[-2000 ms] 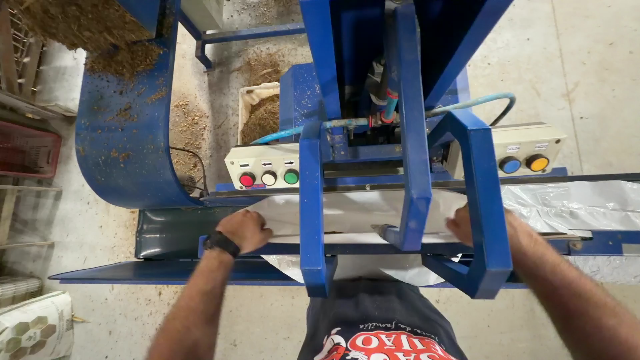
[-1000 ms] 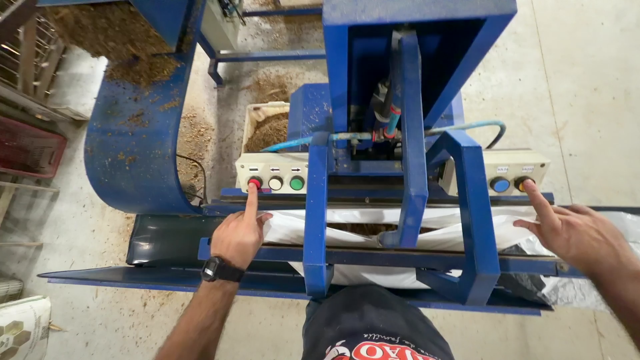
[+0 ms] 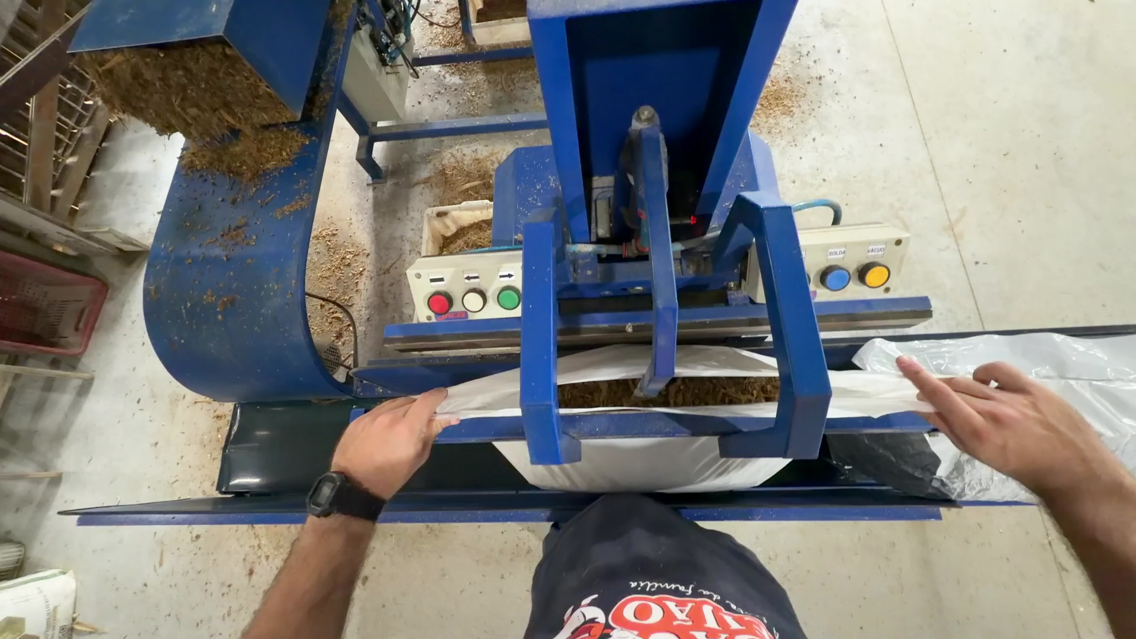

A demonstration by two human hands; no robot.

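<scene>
A white plastic bag (image 3: 639, 466) stands in the blue frame of a bag-sealing machine (image 3: 540, 328), its mouth spread and brown shredded material (image 3: 710, 391) showing inside. My left hand (image 3: 390, 444), with a black watch on the wrist, pinches the left corner of the bag's mouth. At the right corner, my right hand (image 3: 985, 417) grips the edge with the index finger extended; its thumb is partly hidden. Behind the bag runs the sealing bar (image 3: 870, 314). Red, white and green buttons sit on the left control box (image 3: 461, 266); blue and yellow ones are on the right box (image 3: 856, 240).
A curved blue chute (image 3: 235, 293) with loose brown material stands at the left. More plastic bags (image 3: 1065, 382) lie at the right on the conveyor. A dark conveyor belt (image 3: 284, 444) extends left. Behind the left control box is a crate (image 3: 435, 226) of shredded material.
Both hands have left the red and yellow buttons, which they touched one second ago, and now hold the bag's corners. The bag's mouth has opened wider, and the sealing bar now stands apart from it.
</scene>
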